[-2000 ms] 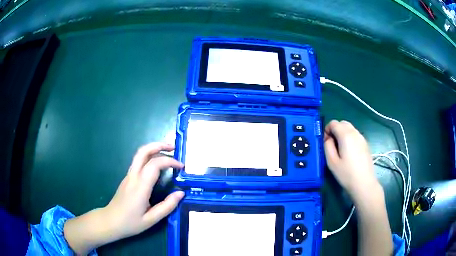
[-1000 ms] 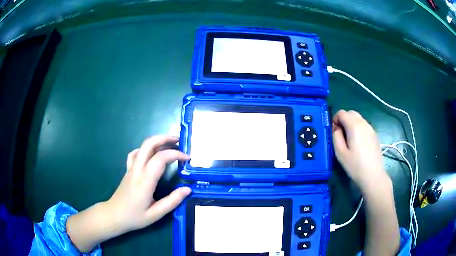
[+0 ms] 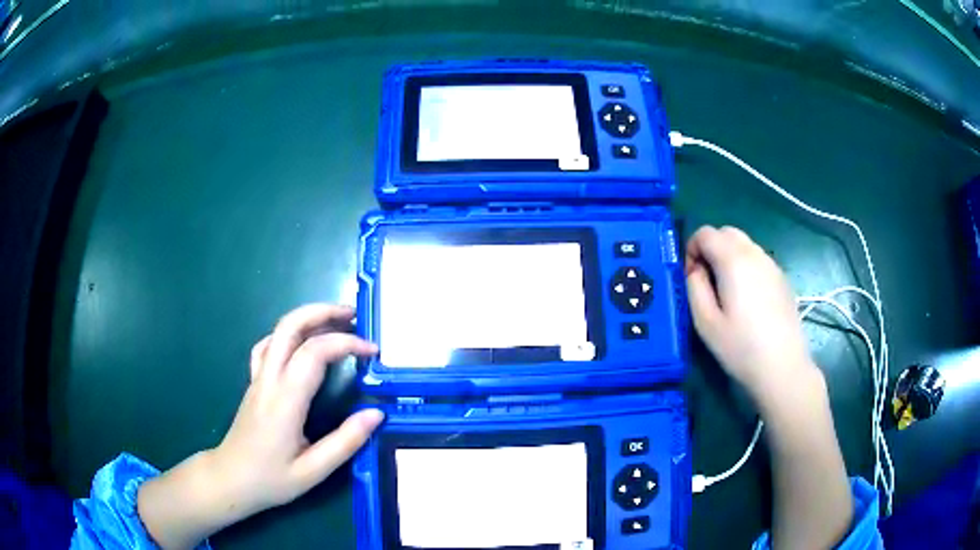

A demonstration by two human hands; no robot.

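Three blue handheld scanners lie edge to edge in a column: a far one (image 3: 527,191), a middle one (image 3: 516,376) and a near one (image 3: 494,410), cut off by the bottom edge. All three screens glow white. My left hand (image 3: 279,414) has its fingers apart, fingertips at the middle scanner's left edge and thumb on the near scanner's upper left corner. My right hand (image 3: 747,312) is curled against the middle scanner's right side; what its fingertips hold is hidden. White cables (image 3: 801,201) run from the far and near scanners, and another passes behind my right hand.
A long black tray-like shape (image 3: 48,215) lies at the left edge. A small black and yellow item (image 3: 919,395) lies at the right, beside the gathered white cables. A raised green ledge (image 3: 516,24) curves across the back. Part of something blue shows at the right edge.
The whole view shifts slightly between frames. Both hands keep about the same places against the scanners, and the screens stay white.
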